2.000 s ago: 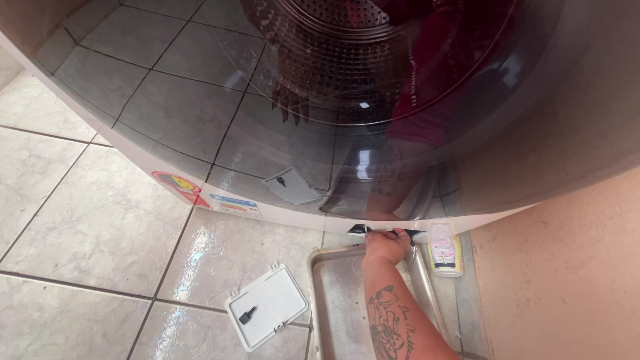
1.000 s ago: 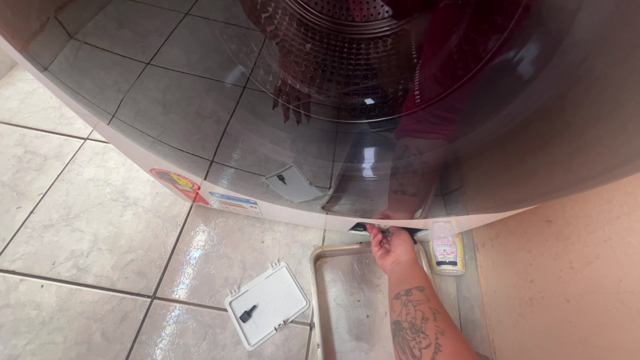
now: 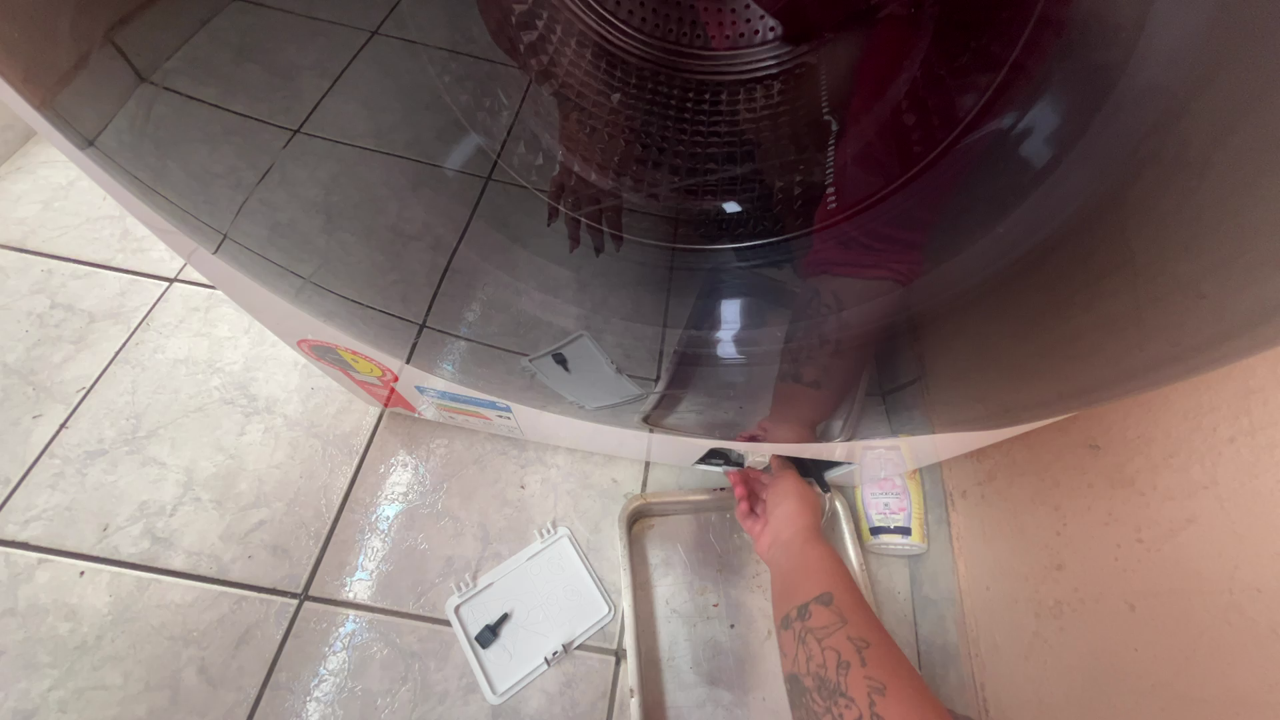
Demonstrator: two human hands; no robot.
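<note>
My right hand [image 3: 778, 505] reaches to a dark opening [image 3: 722, 459] low on the front of a washing machine [image 3: 600, 445]. Its thumb and fingers are at the opening, and whether they grip something there cannot be told. A metal baking tray [image 3: 690, 600] lies on the floor under my wrist. Left of the tray, a white plastic cover [image 3: 535, 610] lies flat with a small black plastic plug [image 3: 492, 631] on it. My left hand is not directly in view; a hand shows only as a reflection in the glossy machine door [image 3: 400, 220].
Right of the opening, a plastic bottle [image 3: 893, 505] with a label stands near a beige wall [image 3: 1120, 540]. Light tiles [image 3: 180, 430] cover the floor, with wet-looking shiny patches. The machine's bulging front overhangs the work spot.
My right hand has shifted slightly at the opening, its fingers now turned more to the left. The cover, the plug and the tray have stayed where they were.
</note>
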